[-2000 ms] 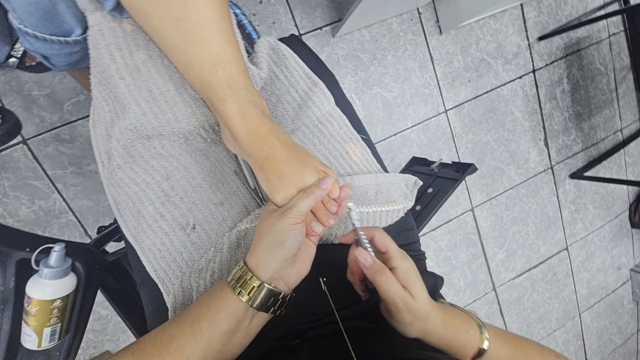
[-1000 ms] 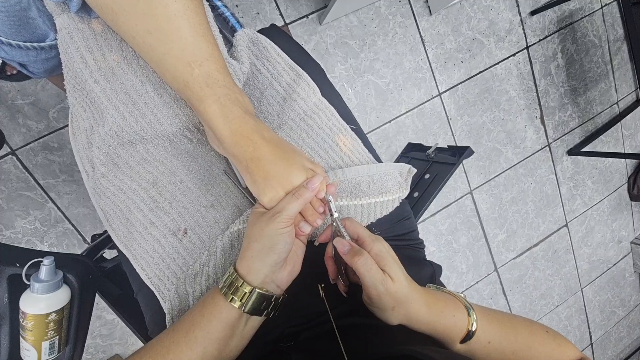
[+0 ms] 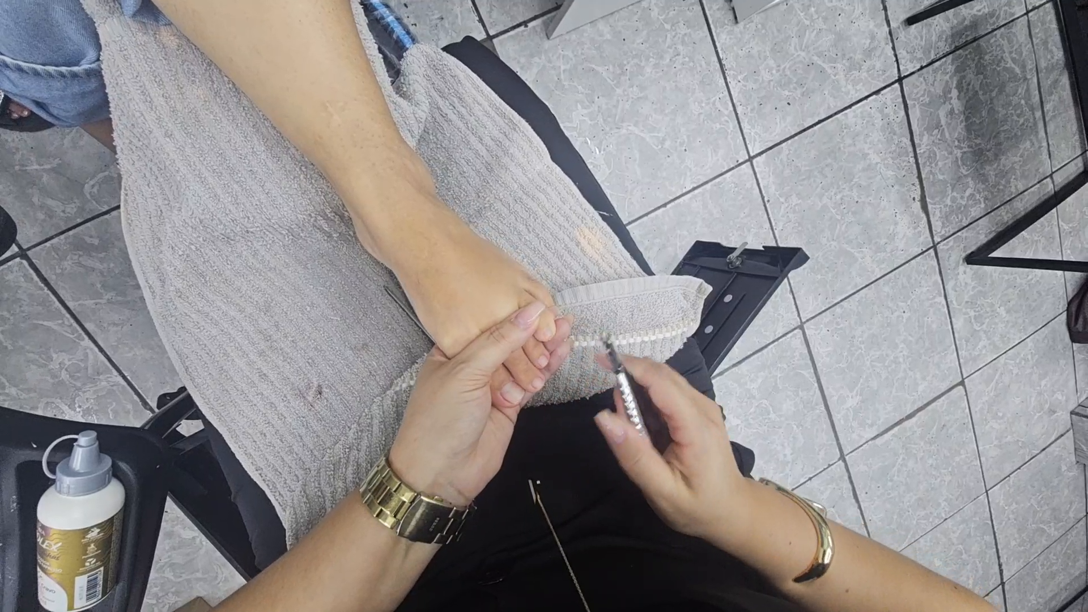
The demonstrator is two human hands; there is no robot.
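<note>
Another person's bare foot (image 3: pixel 459 272) rests over a grey ribbed towel (image 3: pixel 280 280). My left hand (image 3: pixel 463 404) grips the foot at its toes, thumb on top and fingers beneath; a gold metal watch (image 3: pixel 412 506) is on that wrist. To the right of the toes, apart from them, my right hand (image 3: pixel 680 442) holds a slim metal hand tool (image 3: pixel 627 391) with a patterned handle, probably a cuticle nipper. Its tip points up toward the towel's folded edge. The tool's jaws are too blurred to tell their state. A gold bracelet (image 3: pixel 820 535) circles my right wrist.
At the lower left, a white squeeze bottle (image 3: pixel 81 518) with a grey cap stands in a black tray (image 3: pixel 34 425). A black metal support (image 3: pixel 739 293) sticks out right of the towel. A thin gold chain (image 3: pixel 557 535) hangs over black clothing. Grey floor tiles (image 3: pixel 858 170) lie beyond.
My right hand with the metal tool has drawn back to the right, away from the toes where it was a second ago. My left hand keeps its hold on the foot.
</note>
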